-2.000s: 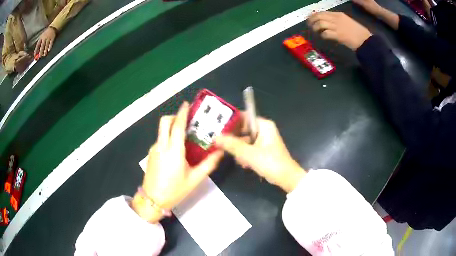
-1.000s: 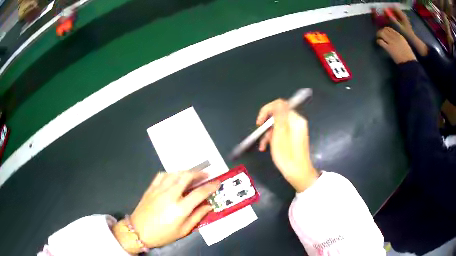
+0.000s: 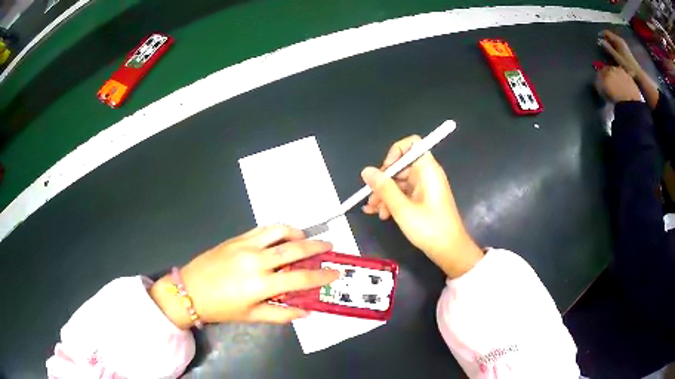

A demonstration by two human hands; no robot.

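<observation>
A red device shell with a white circuit board lies across a white backing sheet on the dark bench. My left hand lies over the shell's left part, holding it down and hiding that end. A small grey strip is on the sheet beside my left fingertips. My right hand holds a slim pale hand tool like a pen. The tool's thin tip is at the right end of the grey strip; whether it touches is not clear.
Another red and orange unit lies on the bench at the upper right. One more unit lies on the green belt, behind the white rail. Another person's hands and dark sleeves are at the right.
The shell, first held up in both hands, now lies on the sheet under my left hand. The tool's tip has come down to the grey strip. A belt unit has come into view upper left.
</observation>
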